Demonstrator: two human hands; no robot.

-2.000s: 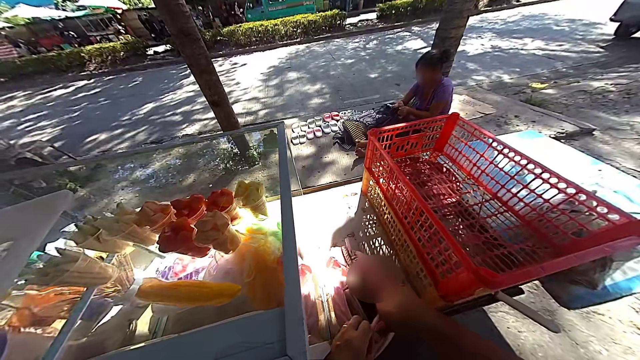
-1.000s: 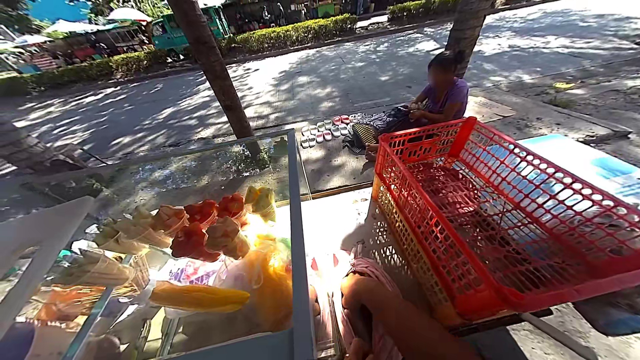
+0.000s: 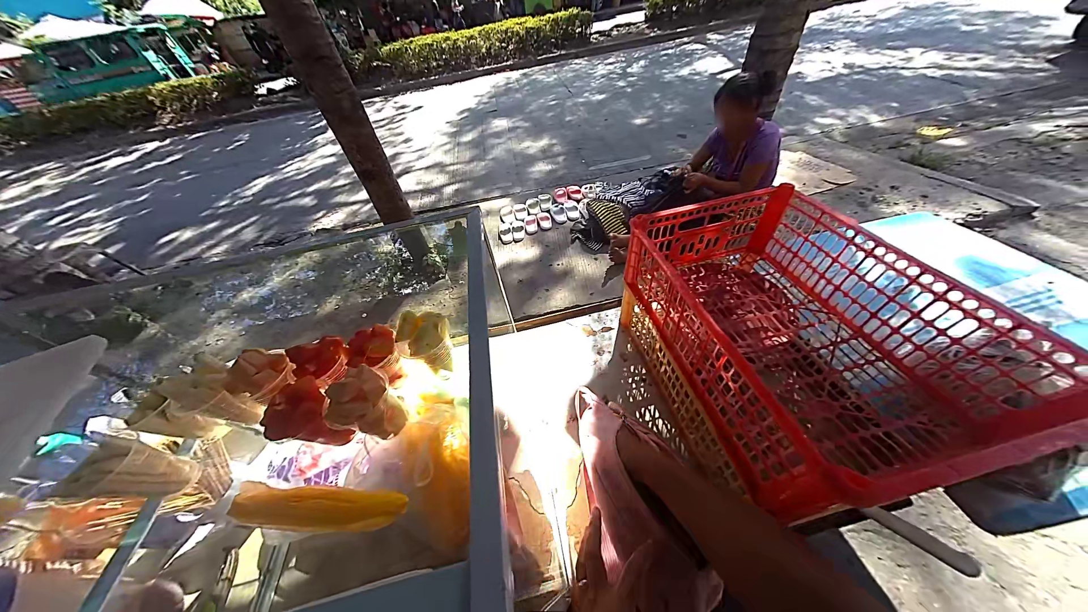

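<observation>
A pink cloth [image 3: 605,484] is between the glass display case and the red plastic crate. My right hand [image 3: 642,450] is inside or behind its upper part; the fingers are hidden by the cloth. Lower down, my left hand [image 3: 599,561] rests its fingers on the cloth near the bottom edge. Under the glass of the case [image 3: 483,408] stand several cones filled with red and pale food [image 3: 310,408], with a long yellow piece of food [image 3: 319,507] below them. A yellow plastic bag [image 3: 438,476] lies beside it.
The red plastic crate [image 3: 722,365] stands close on the right, with a metal bar [image 3: 926,544] sticking out below. A blue and white surface [image 3: 960,246] lies beyond it. A person in a purple shirt [image 3: 752,157] sits near several pairs of slippers [image 3: 544,212]. Two tree trunks [image 3: 340,110] rise by the road.
My right hand has gone from bare view to being covered by the pink cloth, which now stands up higher between case and crate. The seated person stays in place.
</observation>
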